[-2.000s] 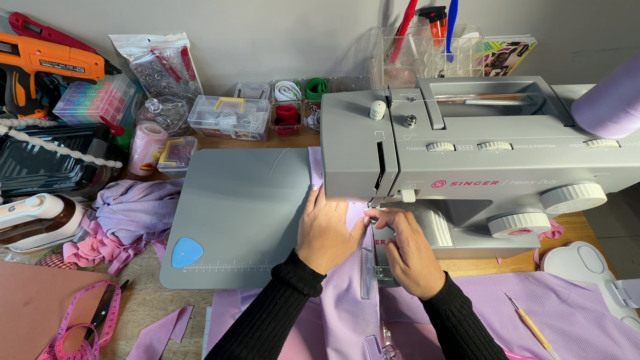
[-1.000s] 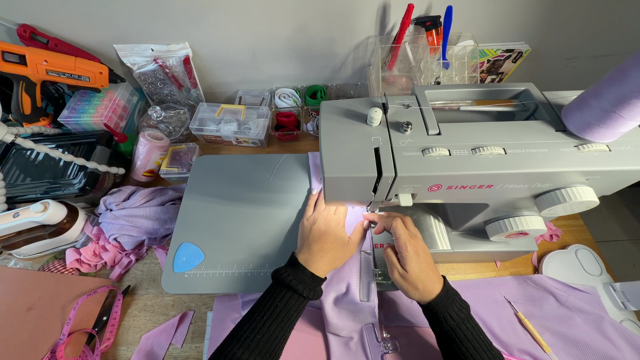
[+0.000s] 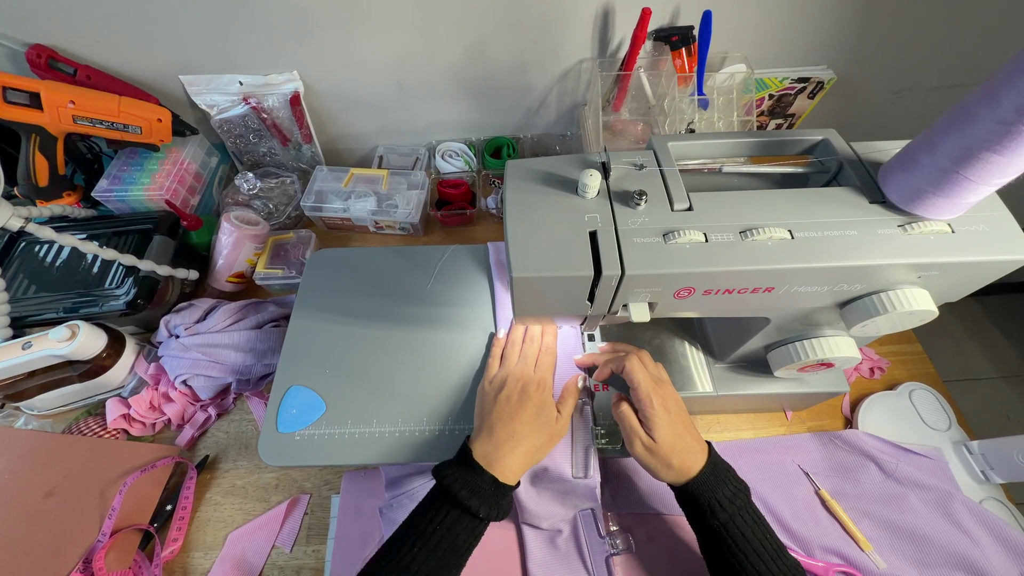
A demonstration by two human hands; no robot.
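A lilac ribbed fabric strip (image 3: 552, 488) runs up under the presser foot of the grey Singer sewing machine (image 3: 744, 264). My left hand (image 3: 524, 392) lies on it, fingers spread, pressing it down left of the needle area. My right hand (image 3: 644, 408) is at the fabric's right edge just in front of the presser foot (image 3: 592, 340), index finger and thumb close together; whether they pinch the edge cannot be told. Clear plastic clips (image 3: 582, 448) sit along that edge. The grey extension table (image 3: 384, 344) bears a blue triangular piece (image 3: 301, 409).
More lilac fabric (image 3: 768, 480) lies at the right with a wooden-handled tool (image 3: 844, 516) on it, near a white foot pedal (image 3: 920, 424). A lilac thread cone (image 3: 956, 152) stands on the machine. At left are a mini iron (image 3: 68, 360), fabric scraps (image 3: 216, 344), pink measuring tape (image 3: 120, 512) and a glue gun (image 3: 80, 112).
My right hand's fingers have drawn slightly back from the presser foot. My left hand stays on the fabric, and a clip near the front edge now shows closer to the machine.
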